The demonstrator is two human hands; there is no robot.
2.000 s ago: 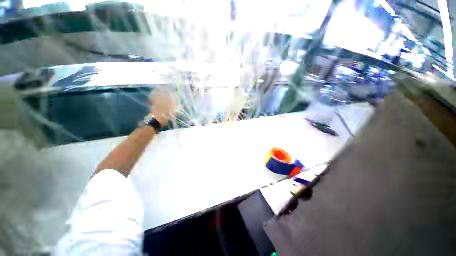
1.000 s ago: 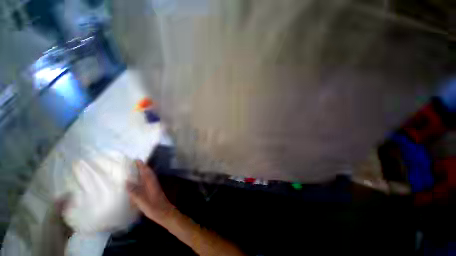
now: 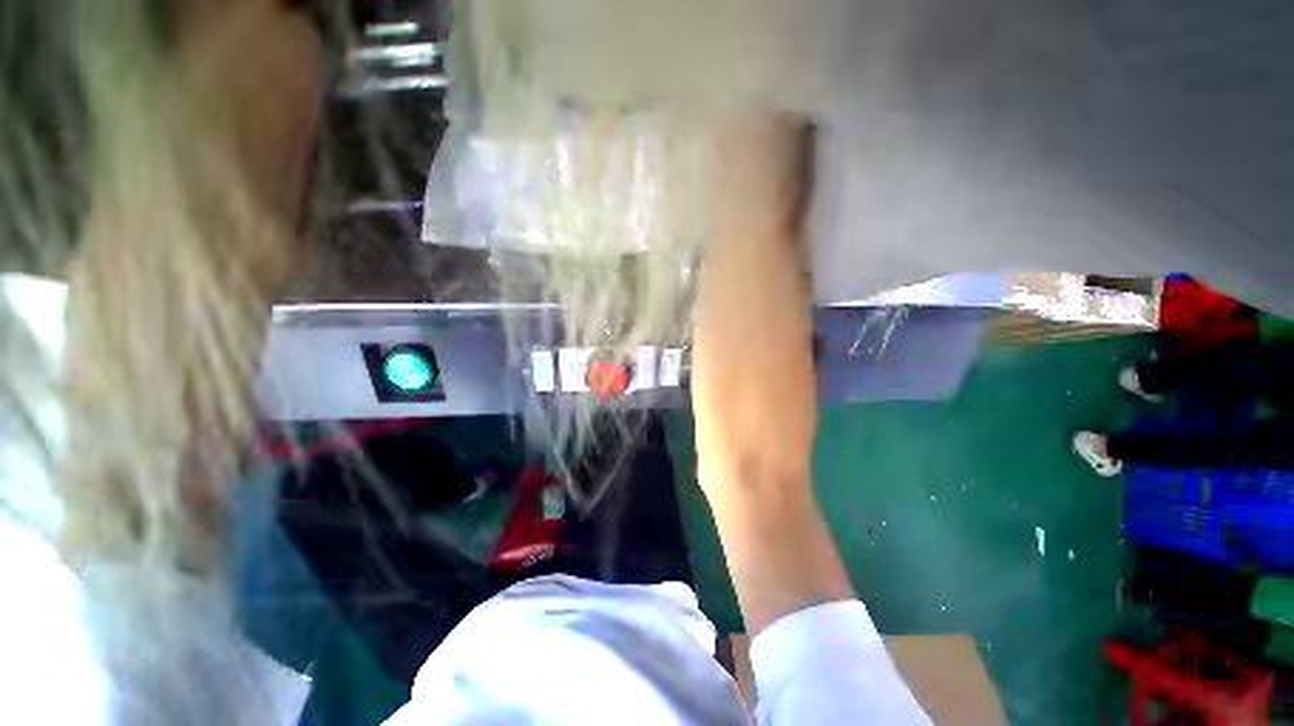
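Observation:
The grey control panel (image 3: pixel 483 341) crosses the view, with a lit green button (image 3: pixel 410 369) at left and a red button (image 3: pixel 607 377) near the middle, between small white labels. My right forearm (image 3: pixel 759 369) reaches up over the panel; its hand is blurred or hidden at the grey machine body (image 3: pixel 993 156). A pale, partly clear piece (image 3: pixel 497 185) shows left of that arm; whether it is held is unclear. A skin-toned shape at left, behind pale strands, may be my left arm; its hand cannot be made out.
Dark machine parts (image 3: pixel 397 142) show behind the panel. Below are the green floor (image 3: pixel 922 496), a cardboard piece (image 3: pixel 937 674) and a red object (image 3: pixel 531 525). At right are blue crates (image 3: pixel 1206 504), a red stool (image 3: pixel 1199 688) and a person's legs and shoes (image 3: pixel 1096 451).
The view has swung from the white bench to the machine panel. The round white part that was between both hands is no longer clearly seen. My right arm now reaches forward over the panel.

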